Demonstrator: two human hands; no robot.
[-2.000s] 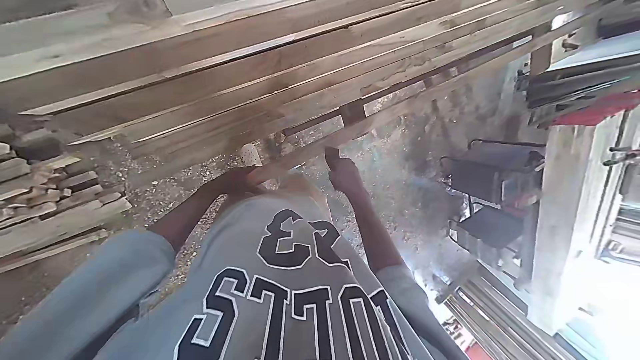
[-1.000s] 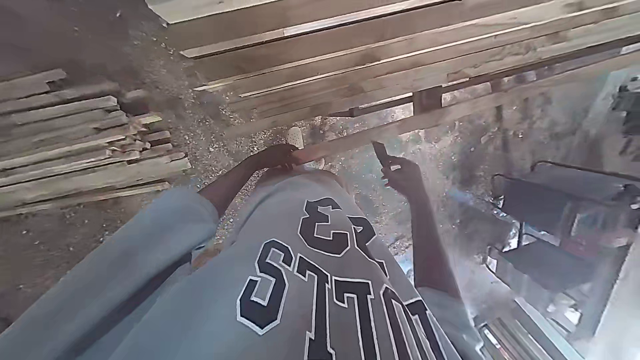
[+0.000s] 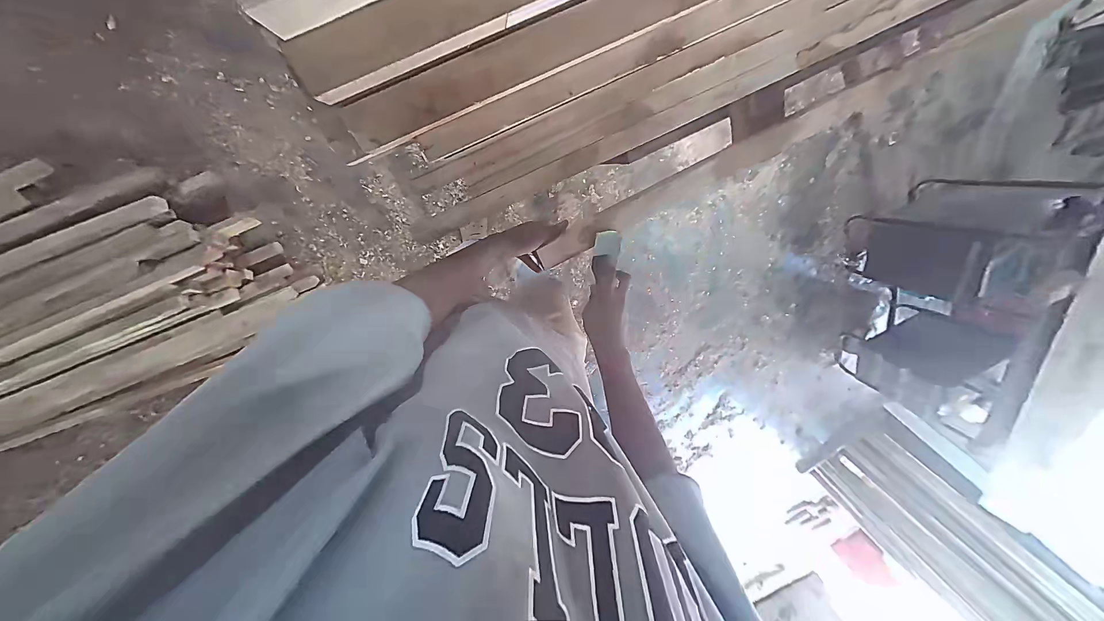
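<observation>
My left hand (image 3: 504, 252) is at the near end of a long, narrow wooden board (image 3: 673, 188), its thumb and fingers around the end. The board slants away to the upper right. Just right of that end, my right hand (image 3: 607, 297) holds a small flat block (image 3: 607, 244) upright between thumb and fingers, its pale greenish face showing. The block is close to the board's edge; whether they touch I cannot tell. Blur hides what the block is made of.
Long planks (image 3: 517, 78) lie side by side beyond my hands. Stacked short boards (image 3: 103, 285) are on the left, over ground strewn with wood chips (image 3: 345, 216). At right stand a dark metal-framed chair (image 3: 940, 345) and more long strips of wood (image 3: 931, 517).
My right hand has come in closer to my left hand and the board's end. The block's pale face shows, where its dark side showed before. The view has swung somewhat.
</observation>
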